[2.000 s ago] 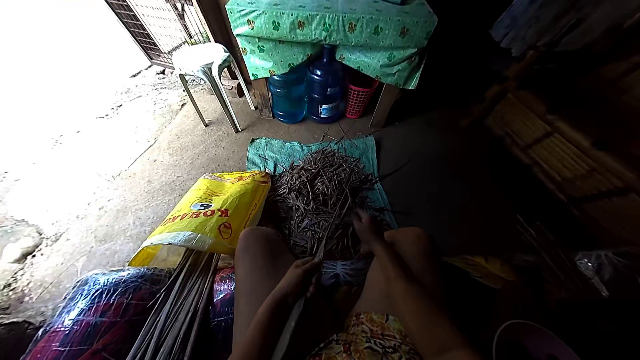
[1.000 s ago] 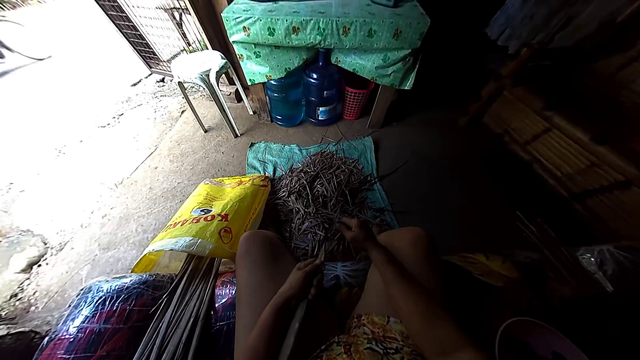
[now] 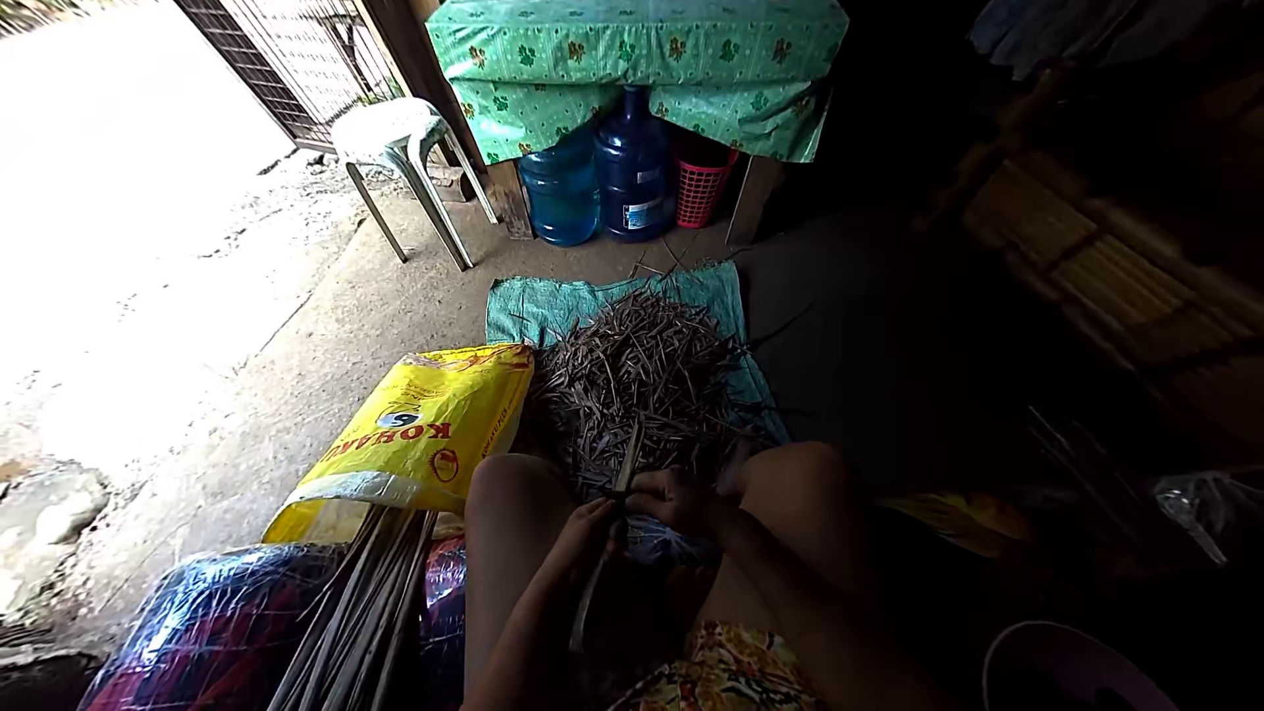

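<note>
Between my knees, my left hand is closed on a long dry leaf strip, whose upper end points at the pile and whose lower end hangs toward my lap. My right hand touches the same strip just beside my left fingers; shadow hides whether it also holds a tool. Beyond the hands, a heap of short dry leaf pieces lies on a green woven sack. A bundle of long dry strips sticks out of the yellow printed sack at my left.
Plastic-wrapped bundles lie at lower left. Ahead stand a white plastic stool and a table with a green cloth, with blue water jugs and a red basket beneath. A round rim shows at lower right.
My right hand has come back from the pile's near edge to beside my left hand at the strip. My left hand has stayed in about the same place.
</note>
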